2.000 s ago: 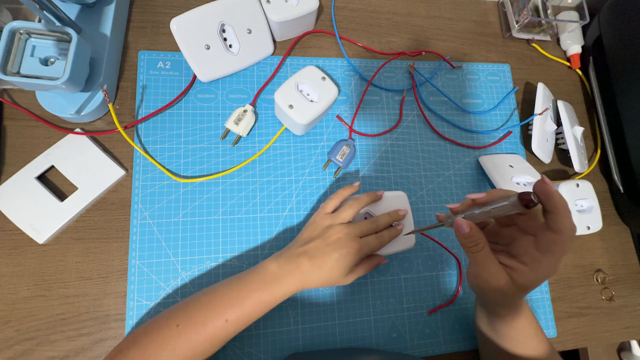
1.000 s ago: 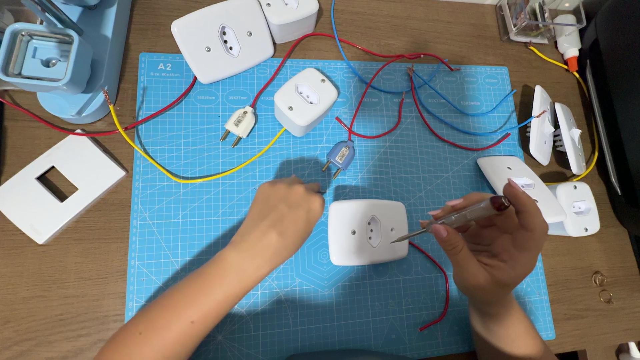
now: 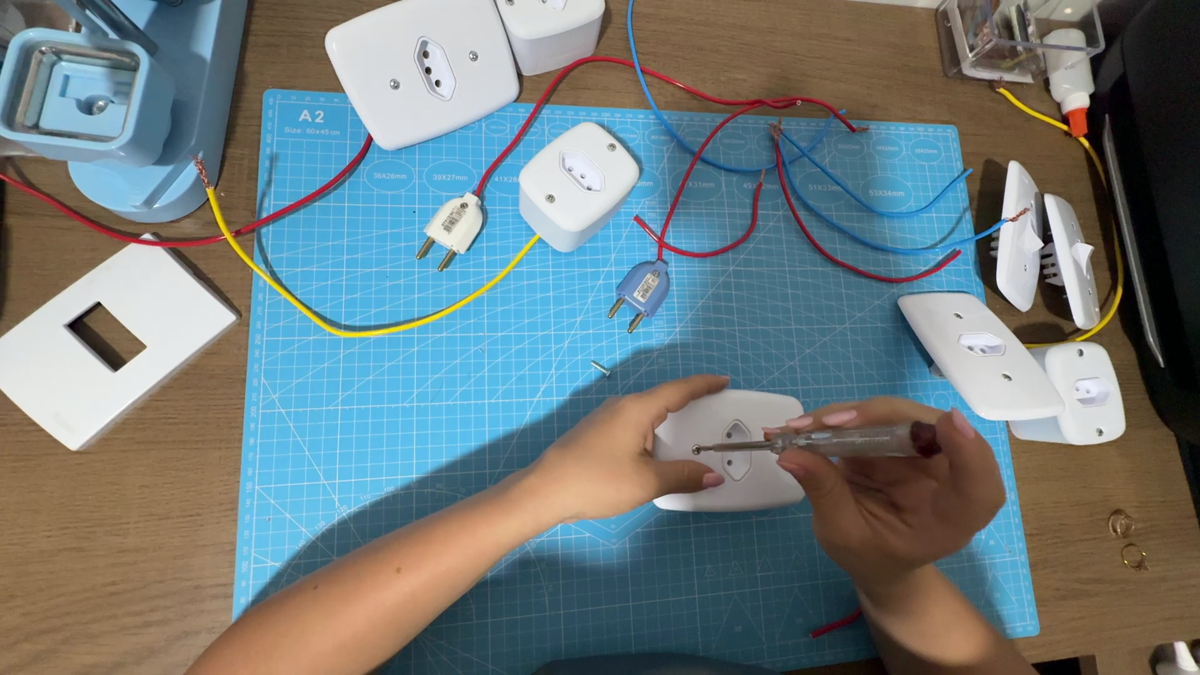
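Note:
A white wall socket (image 3: 769, 487) lies face up on the blue cutting mat (image 3: 450, 581). My left hand (image 3: 609, 450) grips its left end, with fingers at the upper and lower edges. In my right hand (image 3: 900, 487) is a screwdriver with a clear handle (image 3: 853, 442), its tip at the socket's left screw. A loose screw (image 3: 600, 368) lies on the mat, up and left of the socket. Above it are a blue plug (image 3: 643, 289) on a red wire and a white plug (image 3: 453, 225). A short end of red wire (image 3: 834, 622) shows beside my right wrist.
A white socket box (image 3: 578, 183) with a yellow wire (image 3: 356, 333) and a larger socket (image 3: 422, 70) stand toward the back. A cover plate (image 3: 112, 342) lies left. Several sockets (image 3: 980, 354) and two rings (image 3: 1133, 557) are at right. Red and blue wires cross the mat's top.
My left hand has moved right from beside the socket onto its left end. The screwdriver tip has moved left to the left screw. A loose screw now shows on the mat.

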